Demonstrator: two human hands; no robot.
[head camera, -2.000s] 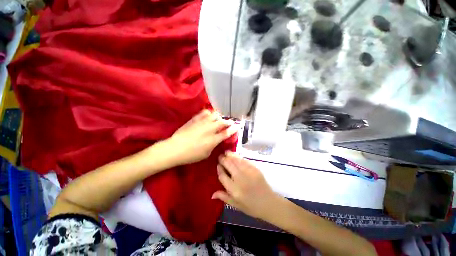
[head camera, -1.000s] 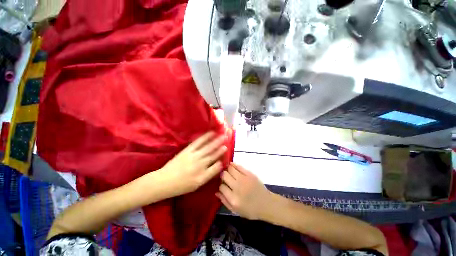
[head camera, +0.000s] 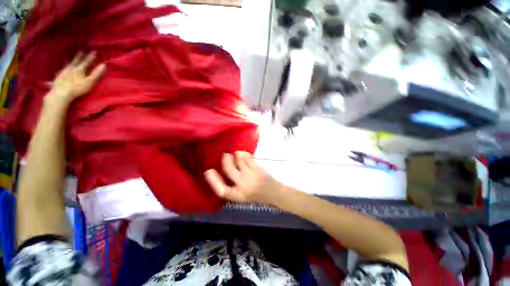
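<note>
A large red garment (head camera: 168, 106) lies bunched over the left part of the table, its right edge close to the lit needle area. A pale cloth part (head camera: 126, 198) shows at its lower side. My left hand (head camera: 75, 78) rests on the garment at the far upper left, fingers apart, blurred. My right hand (head camera: 240, 179) is at the garment's lower right edge, fingers bent; whether it pinches the cloth cannot be told. The sewing machine head (head camera: 358, 61) stands to the right of the garment, blurred.
Red and blue snips (head camera: 373, 161) lie right of the needle. A small open brown box (head camera: 442, 180) stands at the right. The lit control panel (head camera: 437, 119) juts out above them. A ruler strip (head camera: 358, 209) runs along the front edge. A blue crate (head camera: 8, 223) is at lower left.
My left hand has moved from near the needle to the far upper left. The garment is spread and shifted, uncovering white surface behind it. My right hand has moved slightly left and up.
</note>
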